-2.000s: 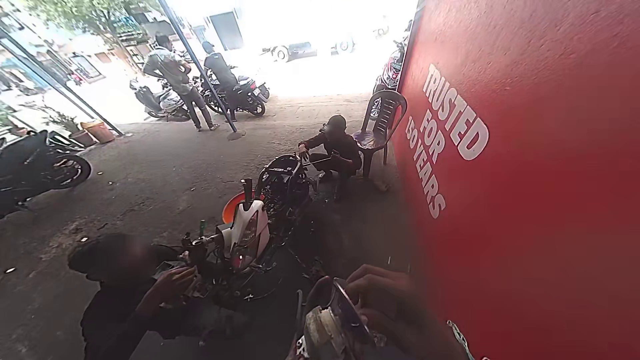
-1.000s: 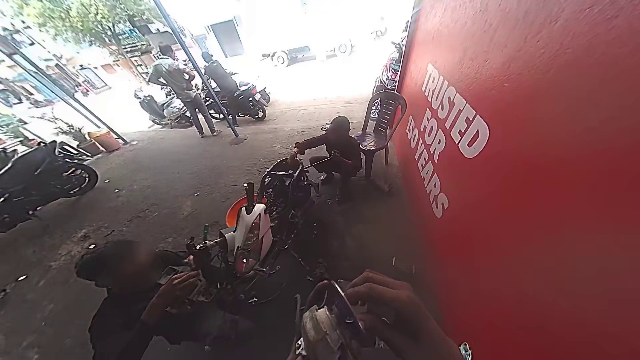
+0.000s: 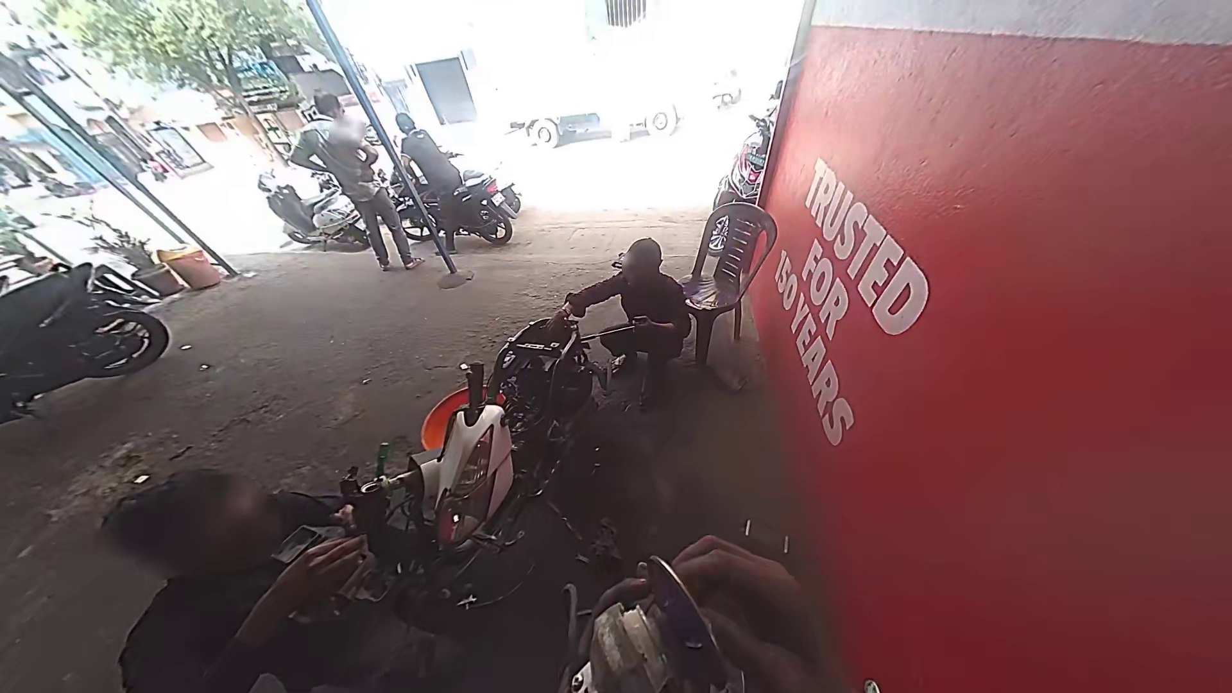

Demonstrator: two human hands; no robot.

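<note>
At the bottom edge, my right hand [image 3: 746,602] grips the dark, disc-like rim of a round mechanical part [image 3: 630,645] with a pale, bulky middle. The part looks like a vehicle component; its exact kind cannot be told. Of my left hand, only what may be fingertips shows behind the part, too dark to be sure. Beyond stands a partly stripped motorcycle [image 3: 476,472] with a white and dark body panel. A person [image 3: 202,568] sits low at its left end, hands near the handlebar. Another person [image 3: 647,298] squats at its far end, one arm reaching to the frame.
A red wall [image 3: 1011,433] with white lettering rises close on the right. A plastic chair [image 3: 727,269] stands by it. An orange basin [image 3: 445,419] lies behind the motorcycle. Farther off are a metal post [image 3: 385,140], parked two-wheelers [image 3: 322,217] and a standing person [image 3: 351,173].
The seated person at lower left has shifted a little, with the hands now close to the handlebar. My right hand stays on the round part.
</note>
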